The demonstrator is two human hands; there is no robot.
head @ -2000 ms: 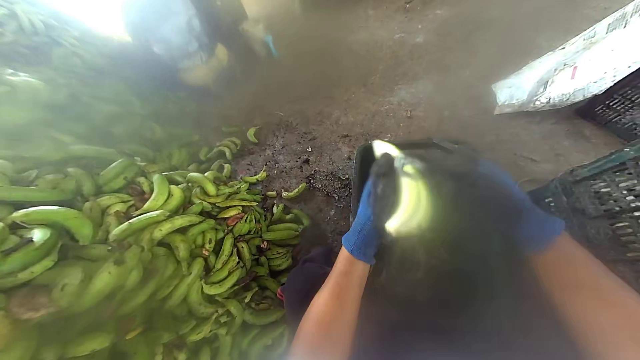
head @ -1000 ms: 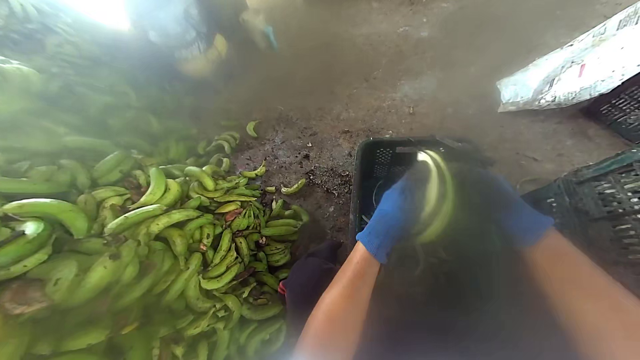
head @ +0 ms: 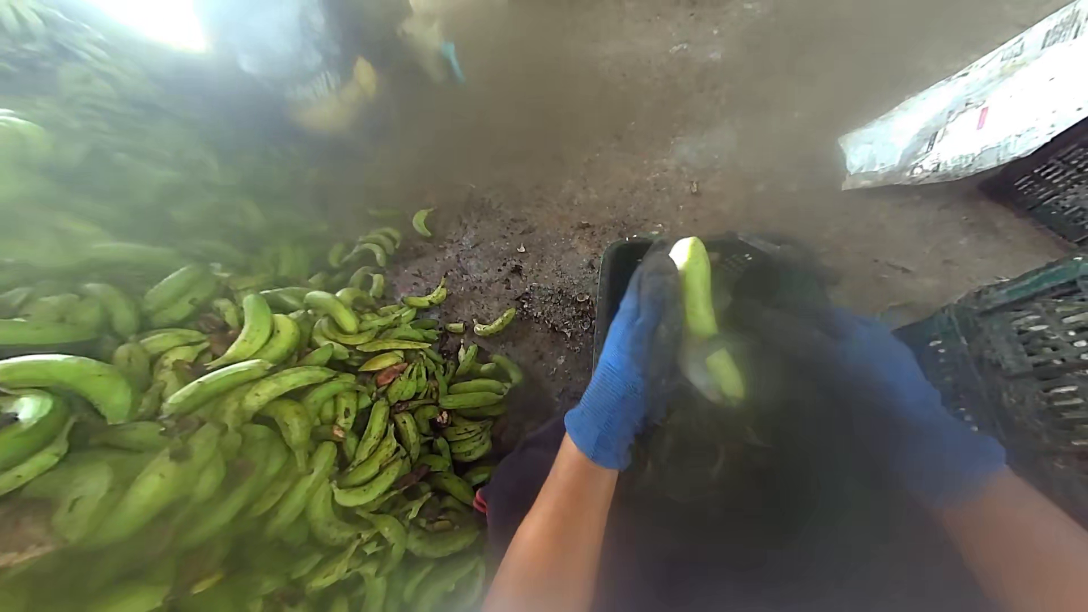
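My left hand (head: 633,348), in a blue knit glove with a dark palm, holds a green plantain (head: 699,289) upright over a dark plastic crate (head: 614,272). The plantain's top end looks pale, and a blurred patch crosses its lower part. My right hand (head: 884,391), gloved alike, is to the right of the fruit; its fingers are lost in the dark blur, so what they touch cannot be told. The inside of the crate is mostly hidden.
A large heap of green plantains (head: 289,382) covers the floor at left. At right stand a dark slatted crate (head: 1037,357) and another dark crate (head: 1045,183) under a white printed sack (head: 977,110). Dirt and scraps (head: 552,310) lie between heap and crate. A blurred person is at upper left.
The plantain between my hands stands straighter than one second ago, when it was curved and blurred. My left hand's fingers now point more upward beside it.
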